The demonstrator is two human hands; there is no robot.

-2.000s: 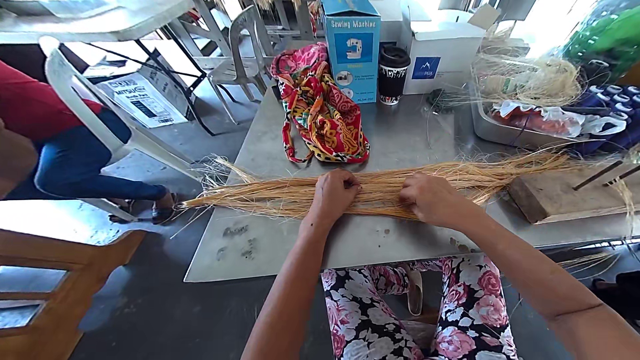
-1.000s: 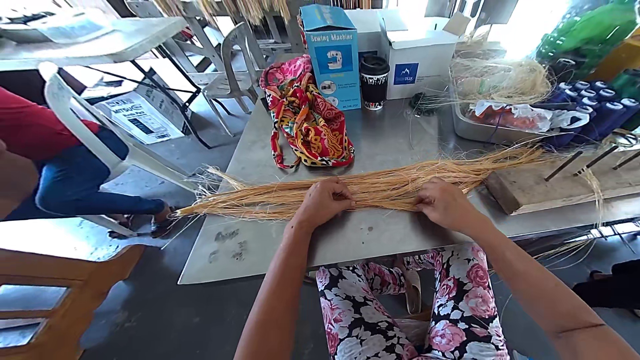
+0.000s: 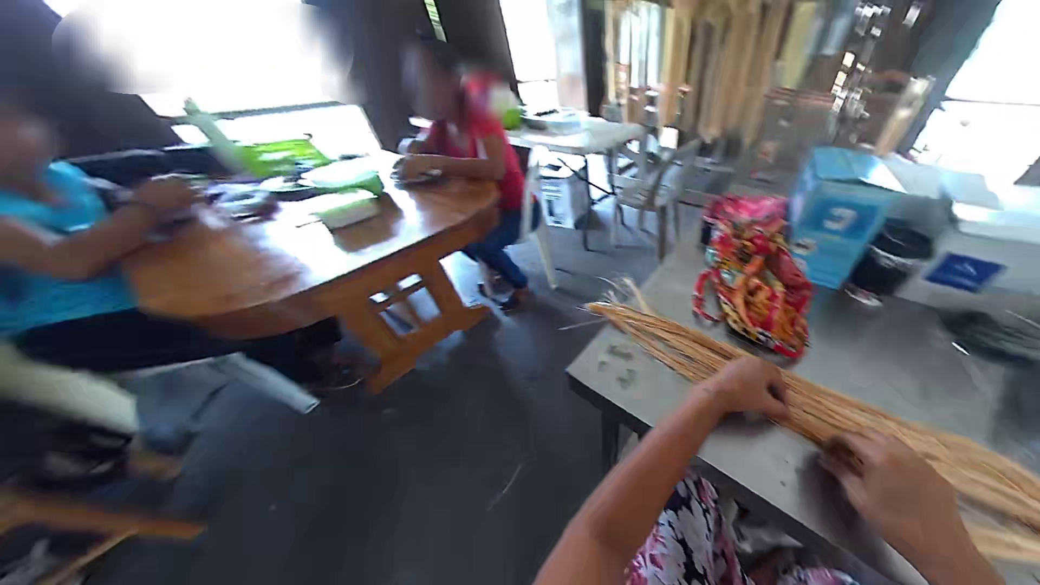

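Observation:
A long bundle of tan plant fibers (image 3: pixel 821 406) lies across the grey tabletop (image 3: pixel 747 467), its far end poking past the table's left edge. My left hand (image 3: pixel 747 388) has its fingers curled on the bundle near the middle of its visible length. Closer to me and to the right, my right hand (image 3: pixel 890 479) bends its fingers over the bundle's near edge. Motion blur hides exactly how much fiber either hand grips. Just behind the bundle sits a red patterned fabric bag (image 3: pixel 756 276).
Behind the bag stand a blue cardboard box (image 3: pixel 845 215), a dark cup (image 3: pixel 890 256) and a white box (image 3: pixel 967 276). Leftward, two people sit at a brown wooden table (image 3: pixel 325 276) bearing green items. White plastic chairs (image 3: pixel 650 183) stand farther back.
The view has swung far to the left, bringing the wooden table and two seated people into sight. Both hands remain at the fiber bundle, which still lies on the grey table.

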